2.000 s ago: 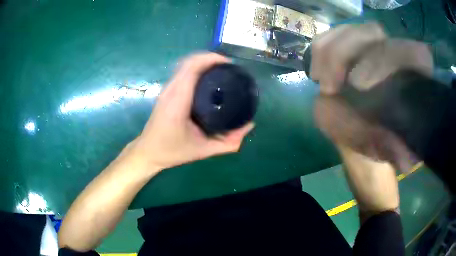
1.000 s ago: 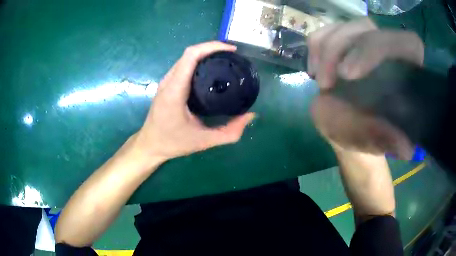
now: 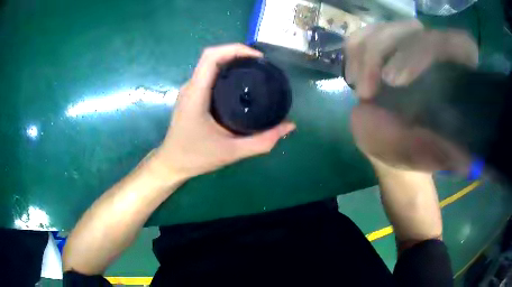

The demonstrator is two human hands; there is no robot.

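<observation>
My left hand is wrapped around a round black housing, with its dark end face towards me and small shiny spots at the centre. My right hand, blurred, grips the thick dark body of the electric screwdriver to the right of the housing. The two are apart. The bit cannot be made out. The screw feeder stands behind, partly hidden by my right hand; its tan metal block and dark mechanism show. No single screw can be made out.
The glossy green bench lies under the hands. A crumpled clear plastic bag is at the top right. Below the bench edge are the green floor and a yellow line. Dark clothing, possibly another person's, shows at bottom left.
The housing has moved slightly up in the view, and its end face has tilted and then turned back towards me. My right hand with the screwdriver stays almost in place.
</observation>
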